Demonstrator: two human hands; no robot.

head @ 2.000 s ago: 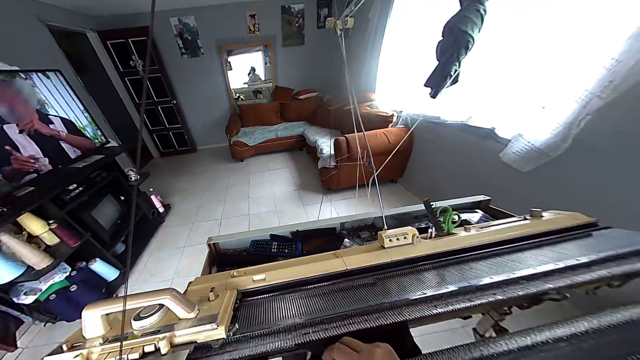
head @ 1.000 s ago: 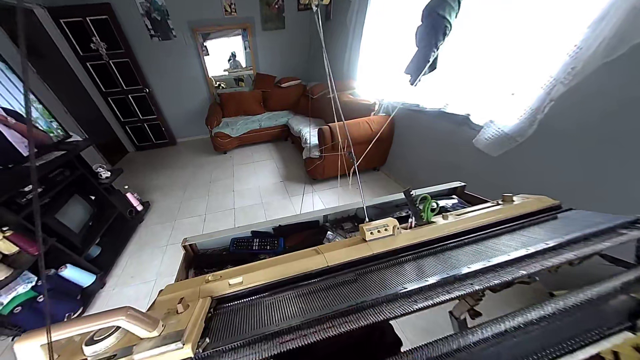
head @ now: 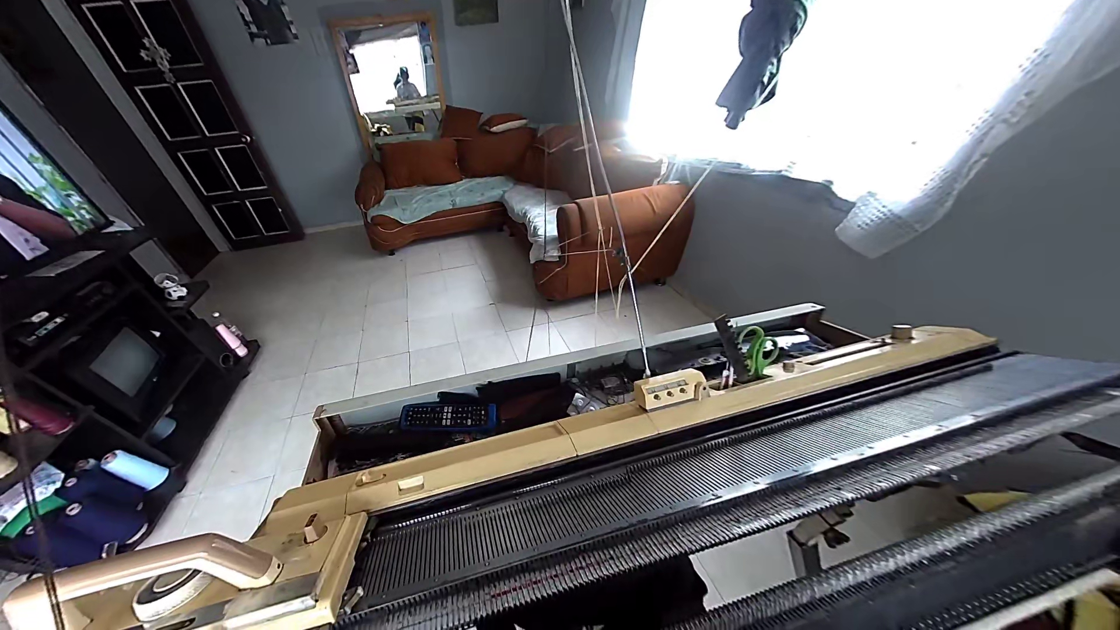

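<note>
A knitting machine's needle bed (head: 612,490) runs slantwise across the lower half of the view. Its beige carriage, with a curved handle (head: 175,560), rests at the left end. On the beige rear casing stands a small row counter (head: 669,389). Near the bottom edge, dark fabric (head: 621,595) hangs below the bed. A second toothed bed (head: 927,560) lies at the lower right. Thin yarns (head: 604,175) run down from above to a metal rod behind the machine. Neither of my hands is in view, so what they hold or touch is hidden.
Behind the machine, a long tray (head: 569,357) holds a blue-edged remote control (head: 449,417) and green-handled scissors (head: 759,350). A black shelf unit (head: 131,376) with yarn cones (head: 134,470) stands left. Farther back are an orange sofa (head: 621,236), a mirror and a door.
A hand at the bottom edge two seconds ago is out of view. The view has shifted, and the carriage now sits closer to the lower left corner.
</note>
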